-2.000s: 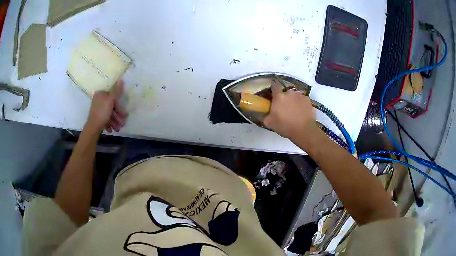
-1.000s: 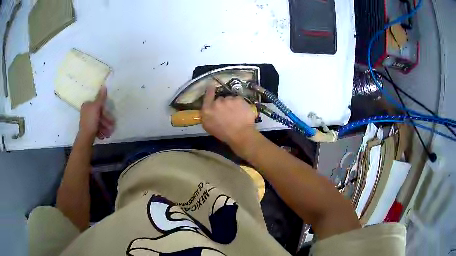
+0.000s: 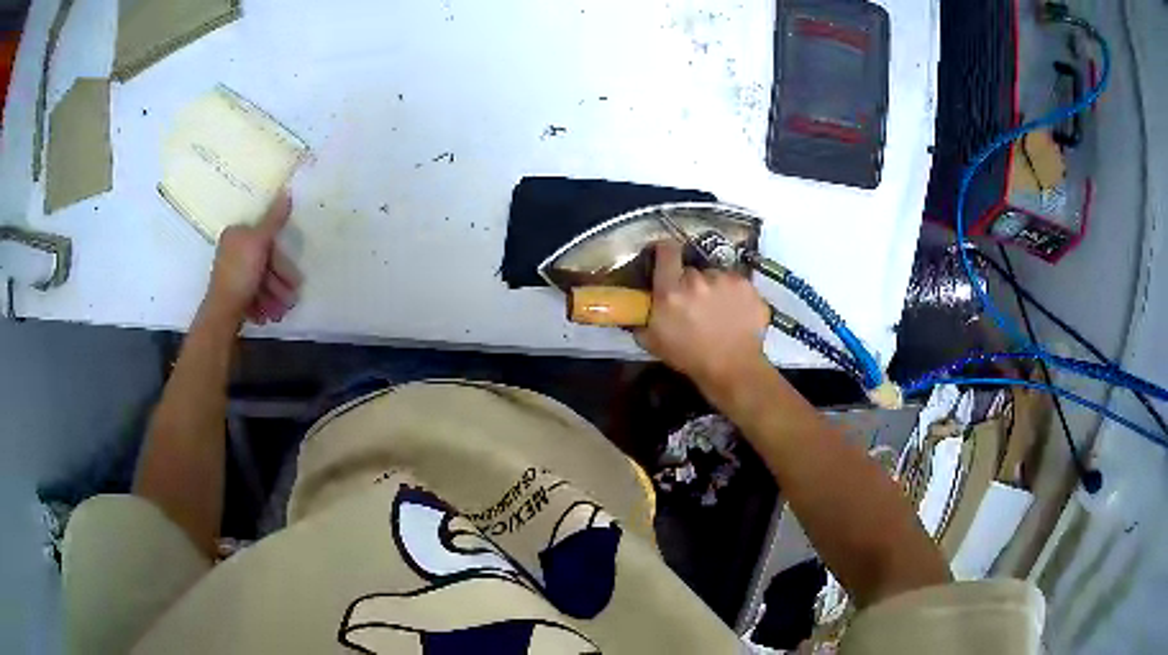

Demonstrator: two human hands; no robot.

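Note:
My right hand (image 3: 702, 317) is closed on the handle of the steam iron (image 3: 628, 253), whose pointed end faces left. The iron lies over the right and lower part of a black cloth piece (image 3: 535, 211) near the table's front edge. The cloth's left end and upper edge show; the rest is hidden. My left hand (image 3: 256, 266) is at the lower right corner of the cream pocket-shaped template (image 3: 224, 164), thumb on or at its edge. The fingers are partly curled, and I cannot tell whether they grip it.
Khaki pieces (image 3: 80, 143) lie at the left, with a khaki stack (image 3: 160, 28) above. A dark iron rest (image 3: 830, 90) with reddish bars lies at the right. A metal clamp (image 3: 36, 259) sits at the left corner. Blue hoses (image 3: 833, 323) run right from the iron.
Against one second ago, the view has shifted and the iron sits further right on the black cloth, baring its left end. Two seconds ago the iron was turned differently. My left hand stays by the template.

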